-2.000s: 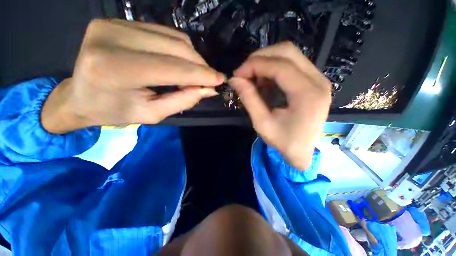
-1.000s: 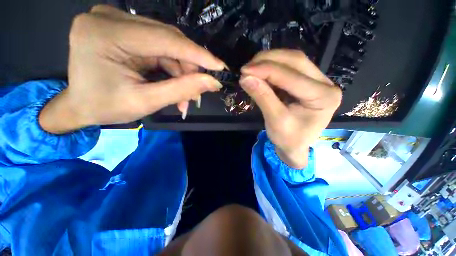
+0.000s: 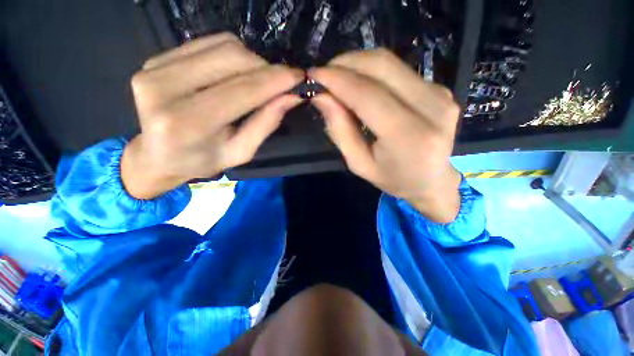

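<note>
A small black plastic part (image 3: 310, 88) with tiny bright glints is held between both hands over the near part of the middle tray. My left hand (image 3: 201, 111) pinches its left side between thumb and fingertips. My right hand (image 3: 393, 122) has its thumb and fingertips at the part's right side, almost touching the left fingertips. Whether a brass piece is between the fingers is too small to tell. The middle tray holds jumbled glossy black parts (image 3: 321, 28) beyond the hands. The small brass pile is mostly hidden by my right hand.
A gold heap of brass parts (image 3: 573, 108) lies in the right tray's near corner, with black parts (image 3: 495, 87) along its left side. Dense small black parts (image 3: 21, 167) are at the far left. Blue bins and cartons (image 3: 553, 297) and people's sleeves are at the lower right.
The view has shifted, so the trays and brass heap sit further right and the far-left parts show. Both hands' fingertips have come together around the black part, after being slightly apart one second ago.
</note>
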